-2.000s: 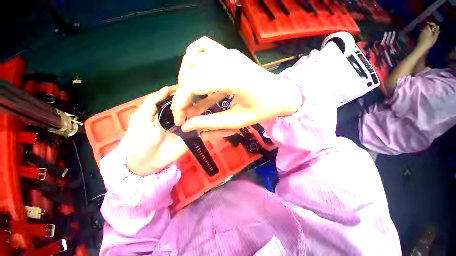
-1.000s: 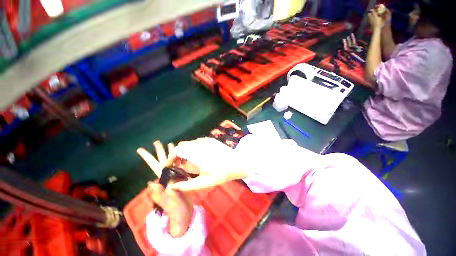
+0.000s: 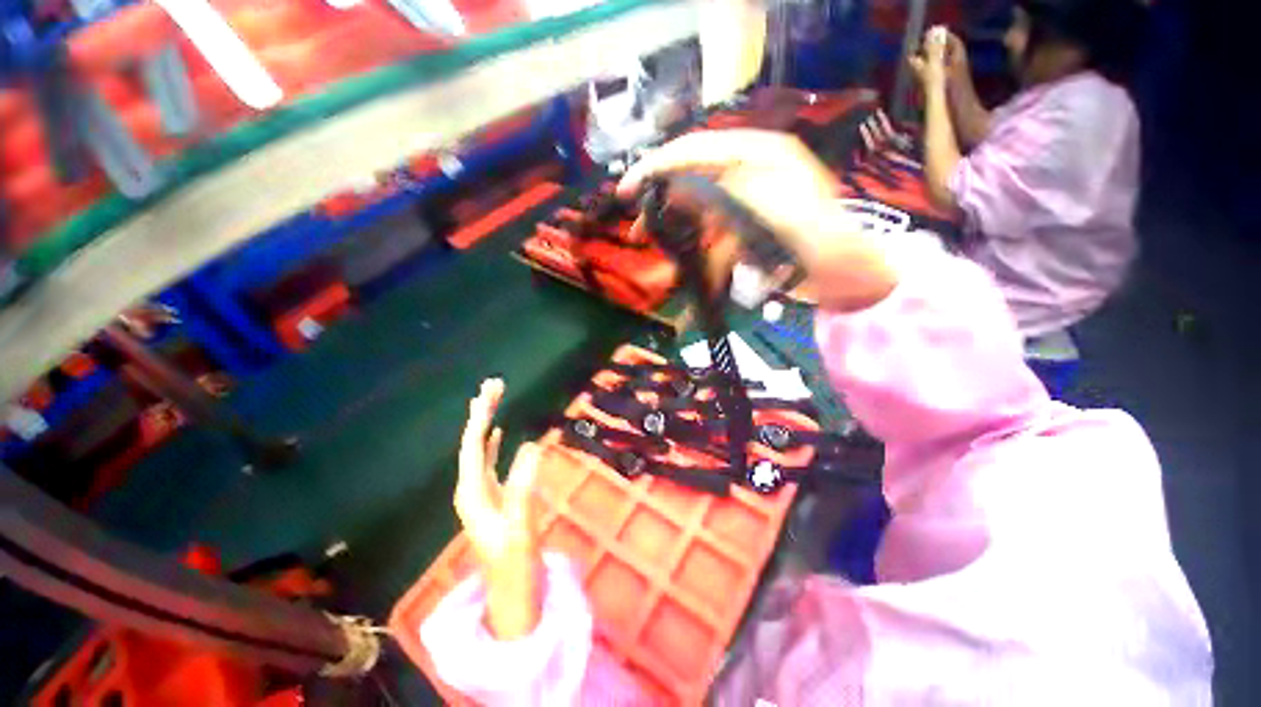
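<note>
My right hand (image 3: 781, 207) is raised at the upper middle, its fingers closed around a dark smartwatch (image 3: 678, 221), blurred, with a black strap hanging down. My left hand (image 3: 501, 518) is open and empty, fingers up, over the left part of the orange-red compartment tray (image 3: 629, 553). Several smartwatches (image 3: 654, 423) lie in the far right part of the tray, with pale rings on their case backs and black straps across the pockets. How many watches my right hand holds I cannot tell.
Stacked orange-red trays (image 3: 609, 269) stand behind my right hand. A white paper sheet (image 3: 754, 370) lies beyond the tray. A blue-framed shelf (image 3: 249, 276) and its pale rail (image 3: 346, 145) cross the upper left. Another person (image 3: 1058, 180) sits at the right.
My hands have come apart. My right hand has risen to the upper right with the dark watch. My left hand is now open and empty. The view has shifted, showing more tray pockets.
</note>
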